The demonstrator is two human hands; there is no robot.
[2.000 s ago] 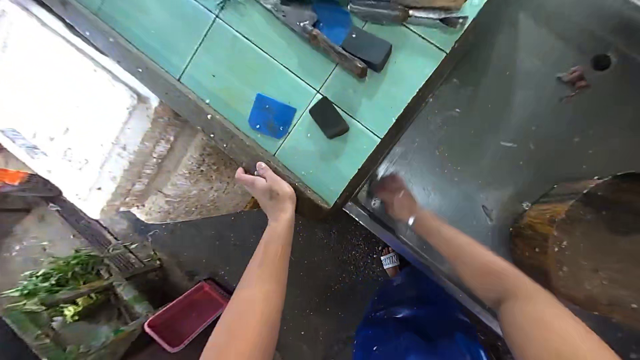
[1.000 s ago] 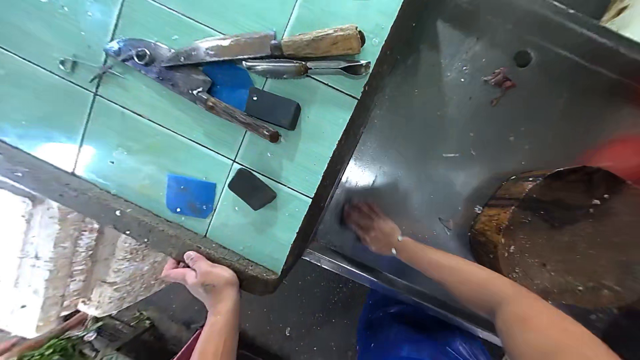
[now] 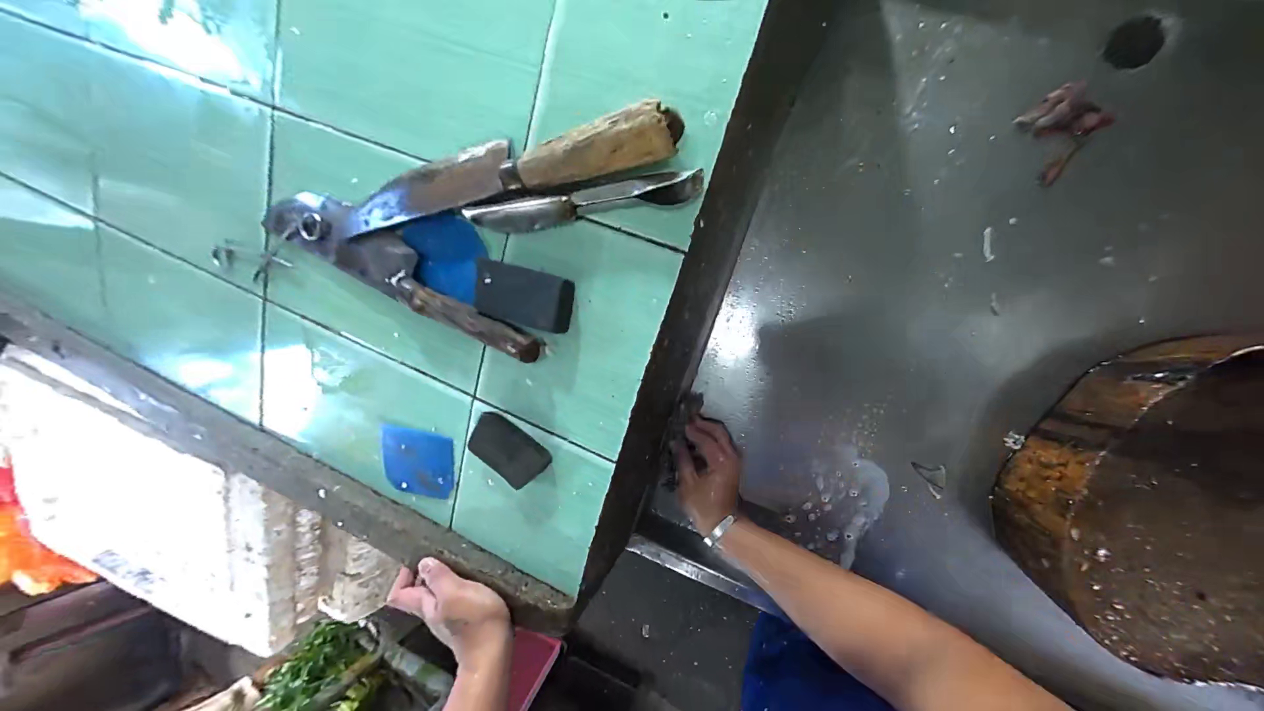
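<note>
My right hand, with a bracelet at the wrist, is closed around a dark scrubbing pad at the left edge of the wet metal sink surface. Against the concrete edge of the tiled counter rests my left hand, its fingers curled at the rim. On the green tiles lie a wooden-handled knife, a metal utensil, a second wood-handled tool and a dark block. Nearer my hands are a blue plastic piece and another dark block.
A round wooden chopping block stands on the metal at the right. Meat scraps lie below the drain hole. The raised counter edge separates tiles and metal. Leafy greens and a red container are low at the left.
My right hand has moved across the metal to the raised counter edge. My left hand remains at the counter's rim. The view has shifted.
</note>
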